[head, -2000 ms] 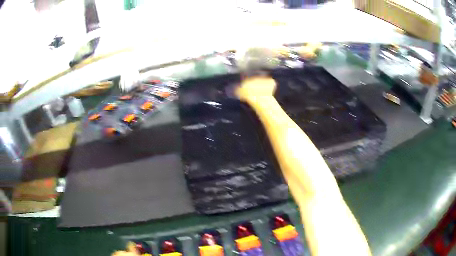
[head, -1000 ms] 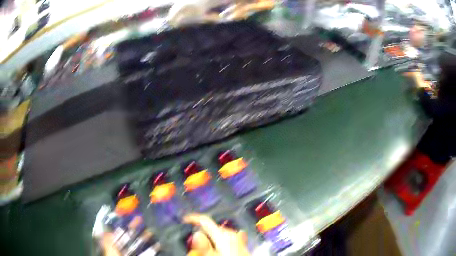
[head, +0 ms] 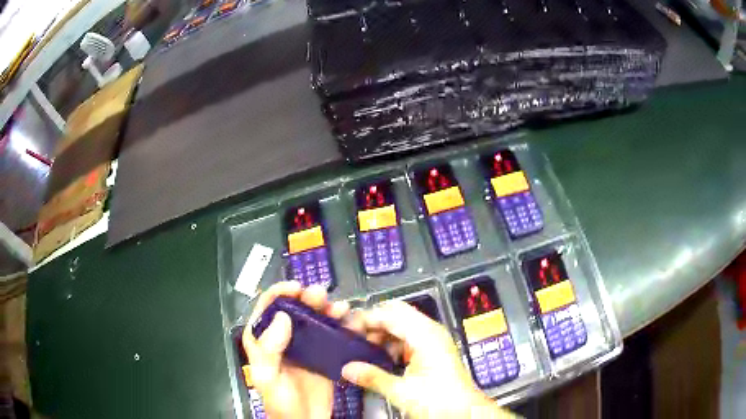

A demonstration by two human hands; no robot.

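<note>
My left hand (head: 274, 344) and my right hand (head: 417, 352) both hold one dark purple keypad phone (head: 323, 342), plain back side up, above the clear tray (head: 605, 348). My left hand grips its left end and my right hand its right end. In the tray lie several keypad phones with orange bands and purple keys, such as one in the back row (head: 379, 233). The back left pocket holds only a small white slip (head: 254, 270). My hands hide part of the front row.
A thick black tray stack (head: 491, 82) stands behind the clear tray on a dark mat (head: 221, 123). Brown cardboard (head: 86, 176) lies at the left on the green bench (head: 147, 327). Another tray with phones (head: 204, 18) is at the back left. A small white fan (head: 98, 51) stands behind.
My right hand has come back from the black stack to the clear tray. Both hands now hold a phone between them. The view has tilted down towards the tray.
</note>
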